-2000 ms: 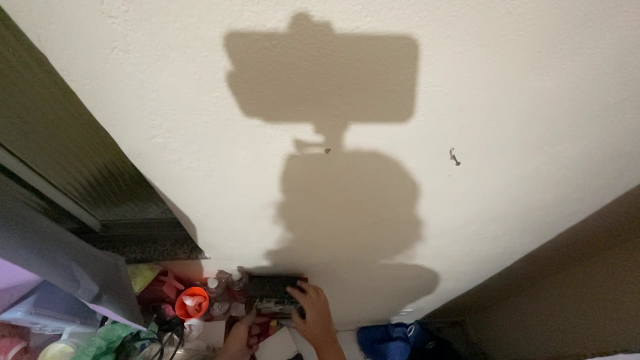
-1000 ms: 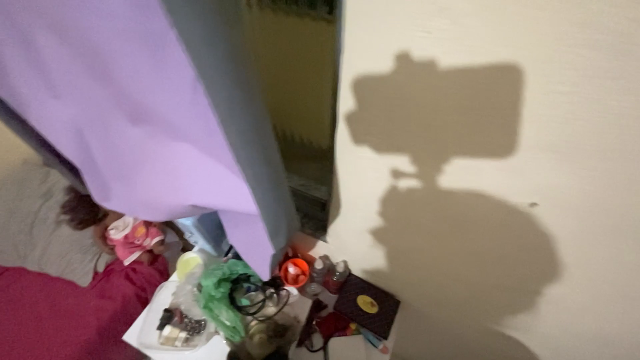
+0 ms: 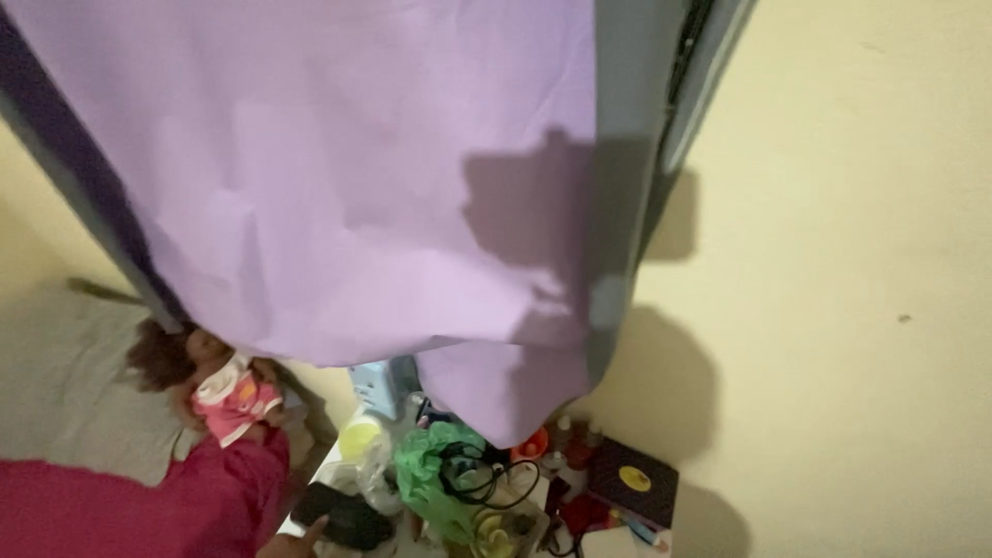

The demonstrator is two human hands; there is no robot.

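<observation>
At the lower left, my left hand [image 3: 294, 542] grips the near edge of a soft-looking black case [image 3: 342, 515], with one digit lying over its top. The case rests over a clear plastic container [image 3: 337, 474], mostly hidden beneath it. The rest of this hand is cut off by the frame. My right hand is out of view. Close to the case are a clear plastic bag [image 3: 378, 473], a green plastic bag [image 3: 434, 473] and a coiled black cable [image 3: 496, 484]. A dark box with a round yellow mark [image 3: 655, 484] lies farther right.
A purple curtain [image 3: 349, 194] hangs over the crowded white table. An orange cup [image 3: 532, 443], small bottles [image 3: 577, 446] and a yellow-green container [image 3: 359, 438] stand towards the back. A doll [image 3: 236, 395] lies left, beside magenta cloth [image 3: 139, 511]. A pale wall rises at right.
The view has swung far left. Both hands were at a dark box two seconds ago; one hand now shows, at the black case. That case now covers the clear container, which was uncovered one second ago.
</observation>
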